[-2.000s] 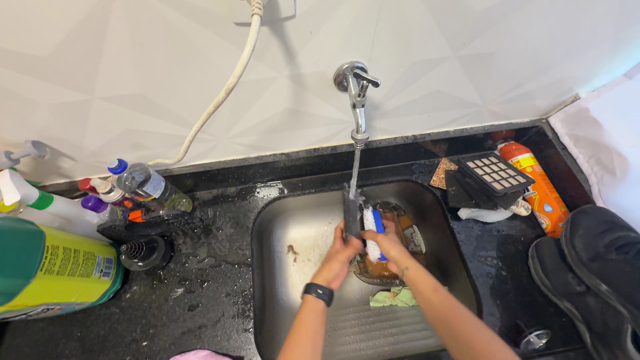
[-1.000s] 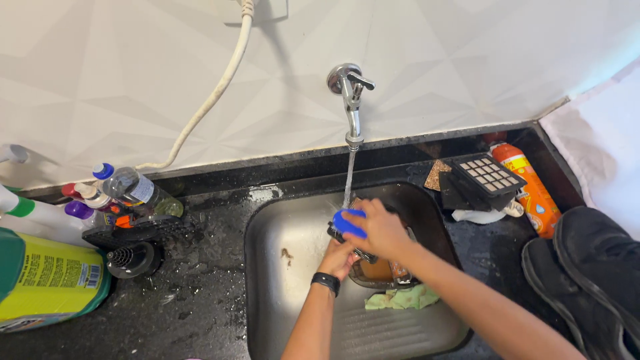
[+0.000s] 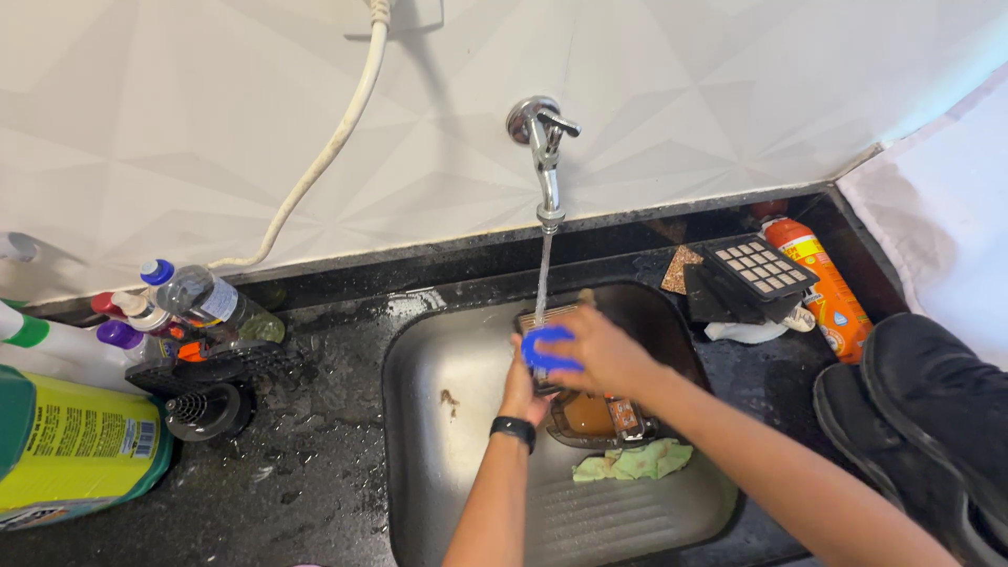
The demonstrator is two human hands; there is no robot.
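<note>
Under the stream from the chrome tap (image 3: pixel 549 169), my left hand (image 3: pixel 520 390) holds a dark, ribbed rectangular part (image 3: pixel 543 315), perhaps a filter. My right hand (image 3: pixel 602 350) presses a blue brush (image 3: pixel 551 348) against its face; the brush's bristles are hidden. Both hands are over the steel sink (image 3: pixel 441 488). Below them, a dark container with brown water (image 3: pixel 587 417) rests in the basin. A crumpled green cloth (image 3: pixel 634 462) lies in front of that container.
On the right are a gridded filter (image 3: pixel 764 268), an orange spray can (image 3: pixel 823 291) and black shoes (image 3: pixel 929 409). Plastic bottles (image 3: pixel 213 303), a black round part (image 3: pixel 209 413) and a large green-yellow container (image 3: pixel 87 449) stand left of the sink.
The held part has turned from edge-on to show its ribbed face. The brush, its white side visible two seconds ago, now shows blue and lies over that face.
</note>
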